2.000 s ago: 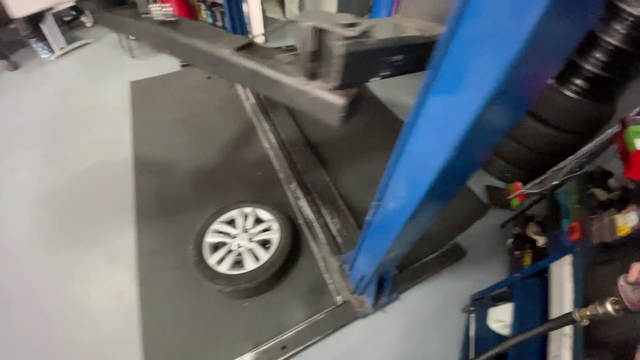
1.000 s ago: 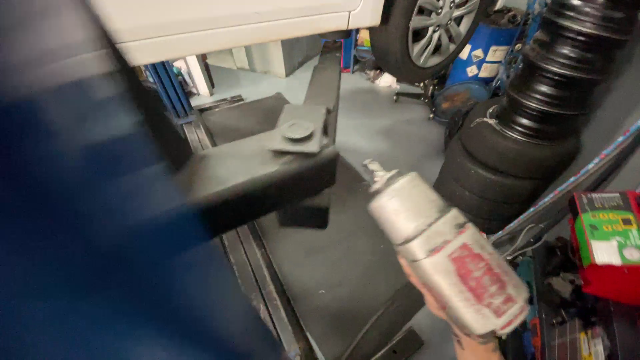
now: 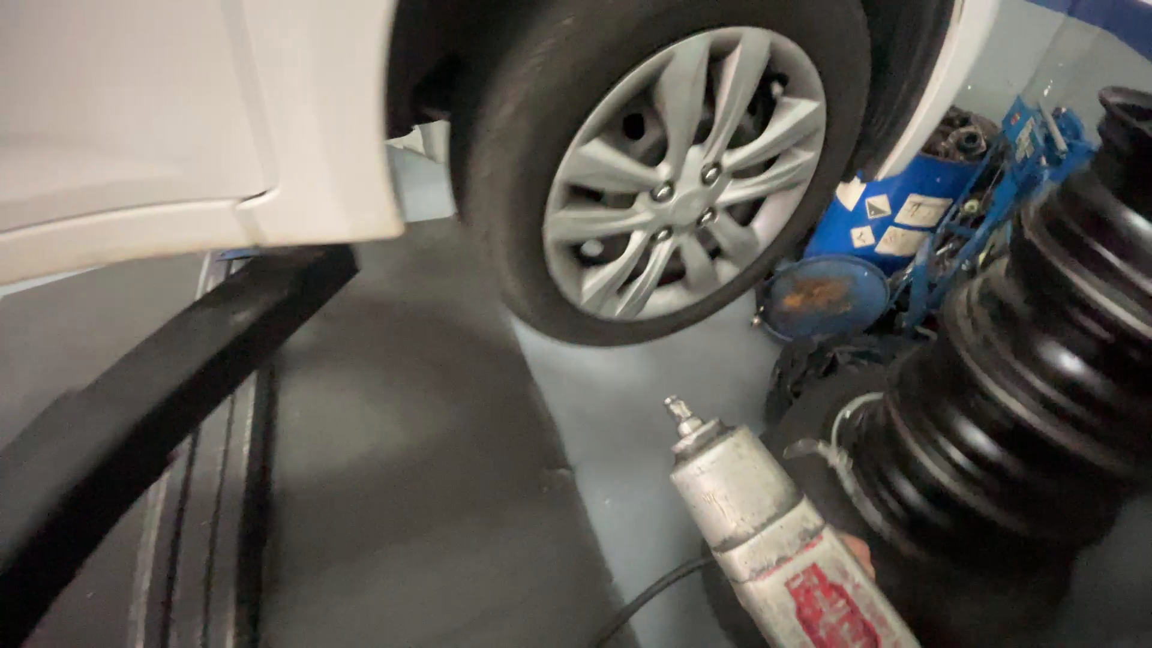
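My right hand [image 3: 859, 553] shows only as a bit of finger behind a worn silver impact wrench [image 3: 765, 513] with a red patch, which it holds. The wrench's bare square drive points up and left, and no socket is on it. Above and beyond it, apart from it, a silver multi-spoke wheel [image 3: 688, 193] with its tyre [image 3: 513, 180] is on a raised white car [image 3: 180, 117]. Several lug nuts show around the hub. A dark hose [image 3: 652, 589] runs at the wrench's left. My left hand is out of view.
A black lift arm [image 3: 171, 378] reaches under the car's sill at left. Black steel rims [image 3: 1062, 315] are stacked at right, over a tyre. Behind them stand a blue drum [image 3: 886, 207] holding metal parts and a round blue lid [image 3: 823, 297]. Dark matting [image 3: 405, 450] covers part of the floor.
The view has moved a lot, toward the car's wheel. The impact wrench came into view by one second ago, held in my right hand, and is still there. The blue post has left the view.
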